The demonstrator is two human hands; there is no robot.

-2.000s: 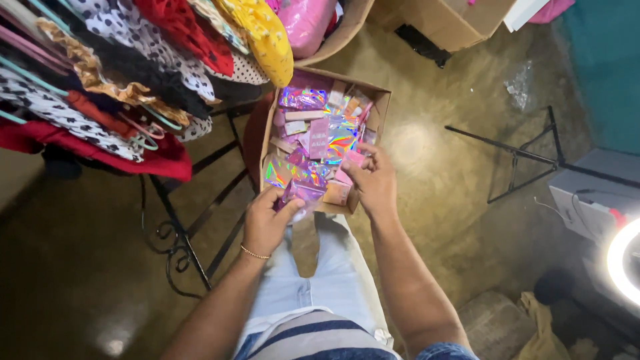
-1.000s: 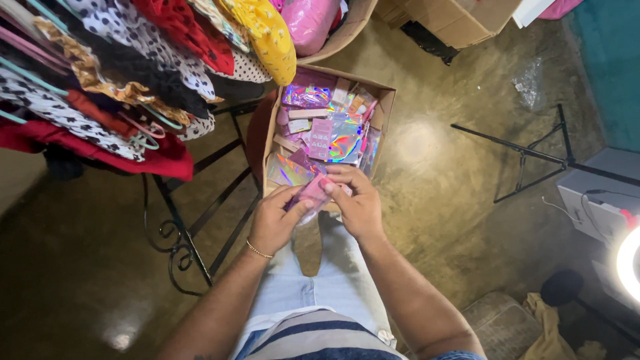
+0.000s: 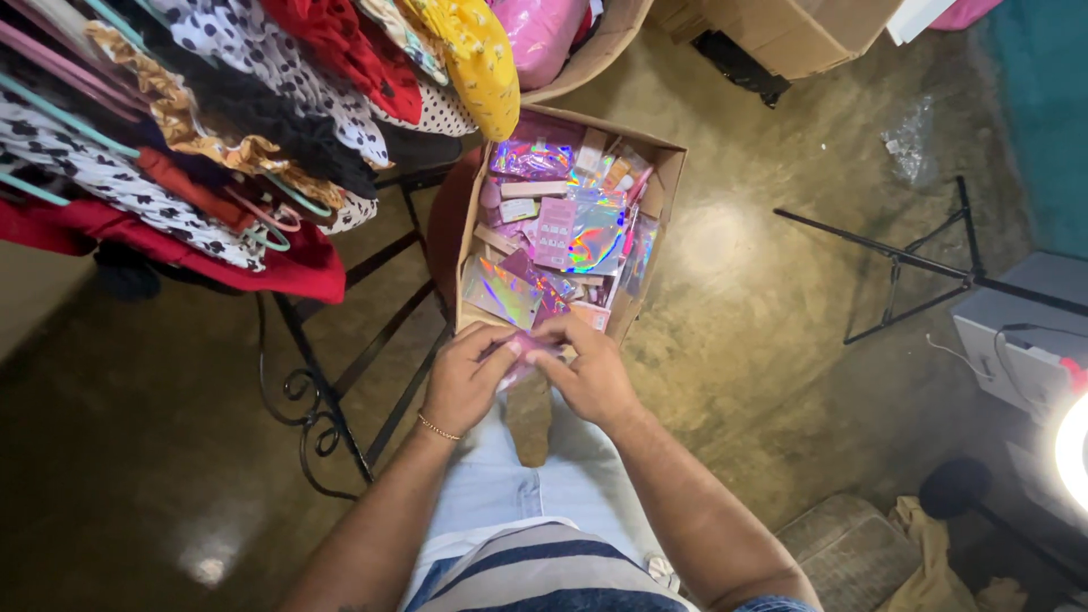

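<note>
Both hands meet just below the near edge of an open cardboard box (image 3: 667, 183). My left hand (image 3: 467, 374), with a thin bracelet at the wrist, pinches one side of a small pink plastic pouch (image 3: 520, 361). My right hand (image 3: 588, 365) grips its other side with thumb and fingers; the contents are blurred. Inside the box lie several holographic pouches (image 3: 595, 234), a pink printed packet (image 3: 555, 231), narrow pale pink cartons (image 3: 534, 189) and a purple shiny packet (image 3: 535, 157). A clear holographic pouch (image 3: 501, 291) rests near the box's front, just beyond my fingers.
Clothes on hangers (image 3: 212, 136) fill the upper left above a black metal frame (image 3: 319, 408). A round container (image 3: 608, 51) with a pink bag and another cardboard box (image 3: 782, 38) stand beyond. At right are a black tripod stand (image 3: 909, 255), a pale case (image 3: 1020, 331) and a lit ring light (image 3: 1075, 450).
Two seconds ago my hands were apart, the right one over the box holding something pink. They came together at the box's near edge and are now slightly lower, both on the pouch.
</note>
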